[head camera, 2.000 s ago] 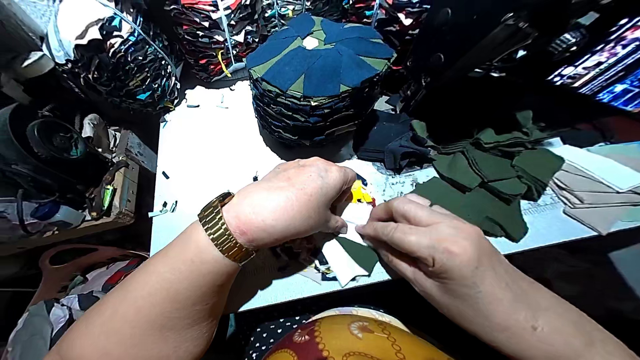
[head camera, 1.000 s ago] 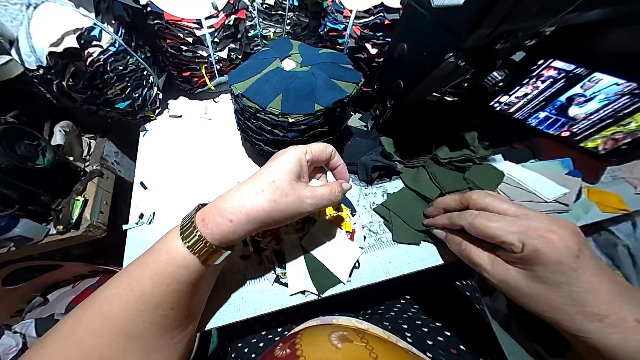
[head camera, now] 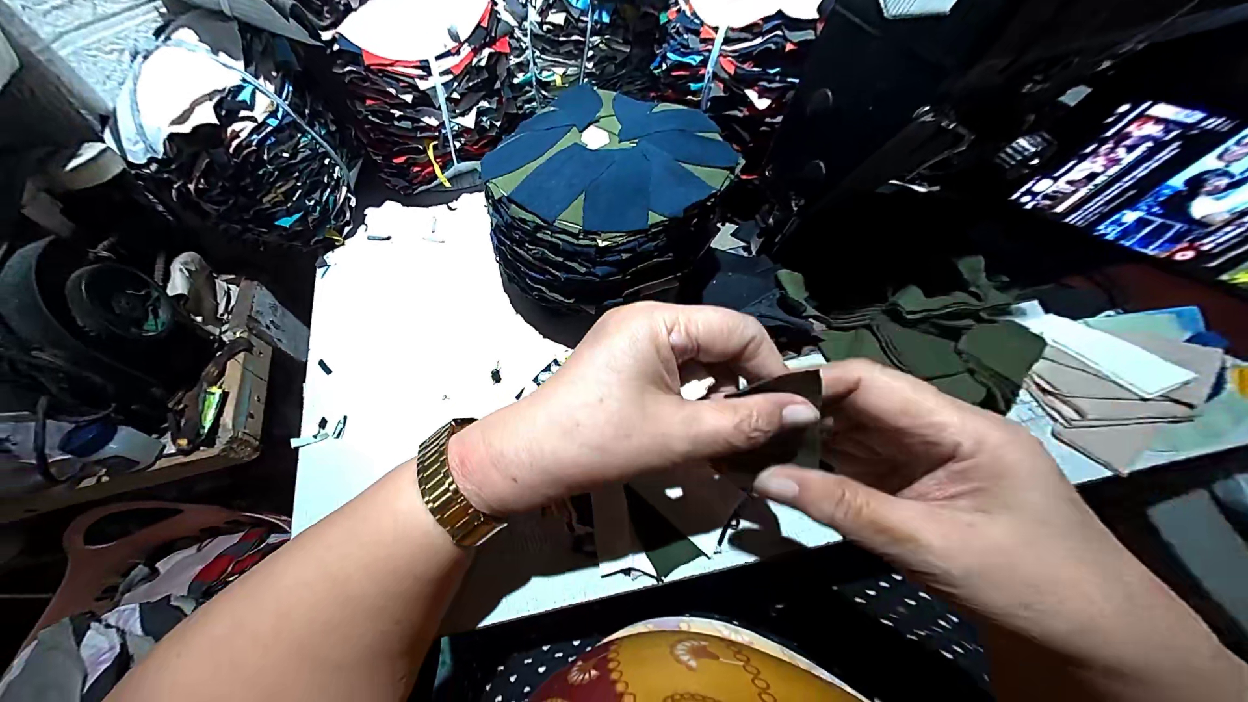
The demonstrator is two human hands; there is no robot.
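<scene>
My left hand (head camera: 624, 409), with a gold watch at the wrist, pinches a dark green fabric piece (head camera: 801, 390) between thumb and fingers. The fingers of my right hand (head camera: 907, 468) are at the same piece's right edge, the thumb just below it. Under both hands, partly hidden, lie white and dark green fabric strips (head camera: 663, 531) fanned out near the table's front edge. Behind them stands a round stack of fabric pieces (head camera: 609, 166), topped with blue and green wedges around a small white centre.
Dark green fabric pieces (head camera: 936, 341) and beige and white pieces (head camera: 1111, 380) lie at the right of the white table (head camera: 390, 322). Tied fabric bundles (head camera: 234, 146) stand behind. A lit screen (head camera: 1150, 185) is at the right, a pink basket (head camera: 97, 546) at lower left.
My right hand has moved from the dark green pile to my left hand. A dark green piece is now between them, and my left hand's fingers have closed on it.
</scene>
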